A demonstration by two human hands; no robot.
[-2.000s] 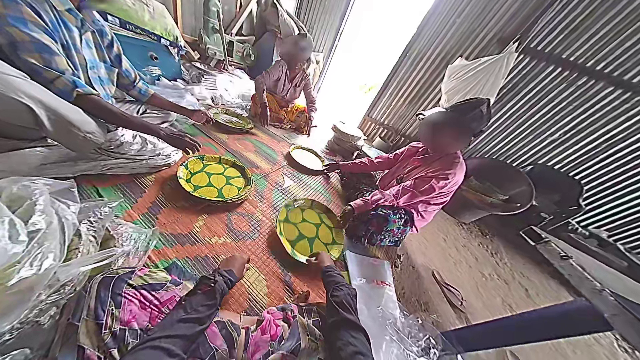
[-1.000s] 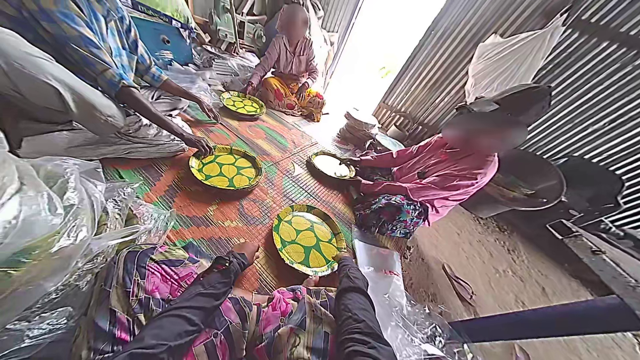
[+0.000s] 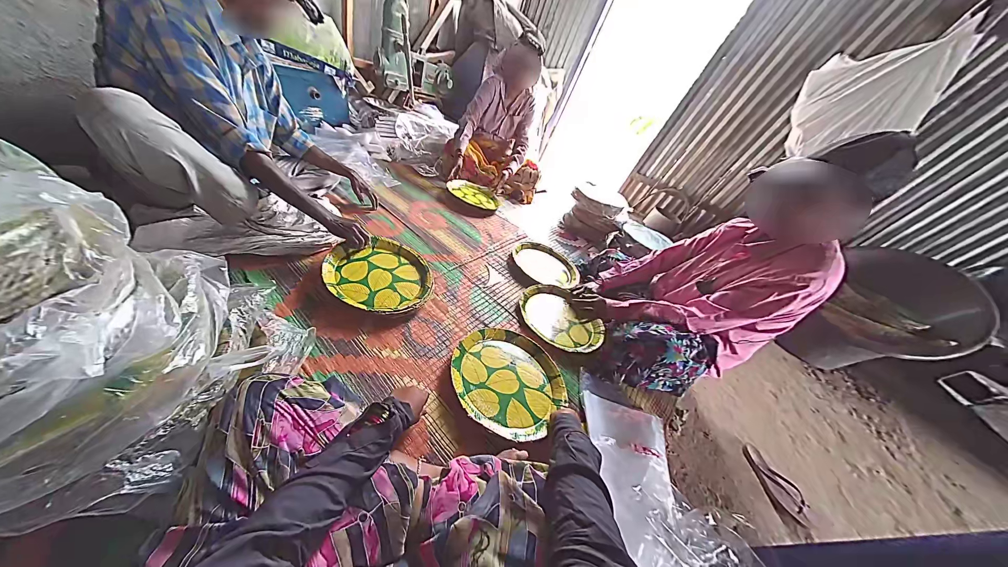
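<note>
A round plate with yellow leaf shapes on green (image 3: 508, 384) is in front of me, just above the patterned mat. My right hand (image 3: 565, 419) is at its lower right rim, fingers mostly hidden by the sleeve and plate. Left of the plate, my left hand (image 3: 411, 399) is apart from it and holds nothing that I can see; its fingers are unclear. Just beyond, a co-worker's hand rests on a similar plate (image 3: 561, 317), with another round plate (image 3: 545, 265) behind it. At left, another person's hand touches a leaf-patterned plate (image 3: 376, 275).
Clear plastic bags (image 3: 142, 354) are heaped at my left. A flat plastic sheet (image 3: 630, 441) lies by my right arm. A third person sits at the back by a plate (image 3: 472, 195). A large metal pan (image 3: 929, 303) and a sandal (image 3: 776, 480) are at right.
The co-worker at right now has two plates in front, where one showed before. The back plate is now nearer the person at the back, and the left person's farther hand is off it.
</note>
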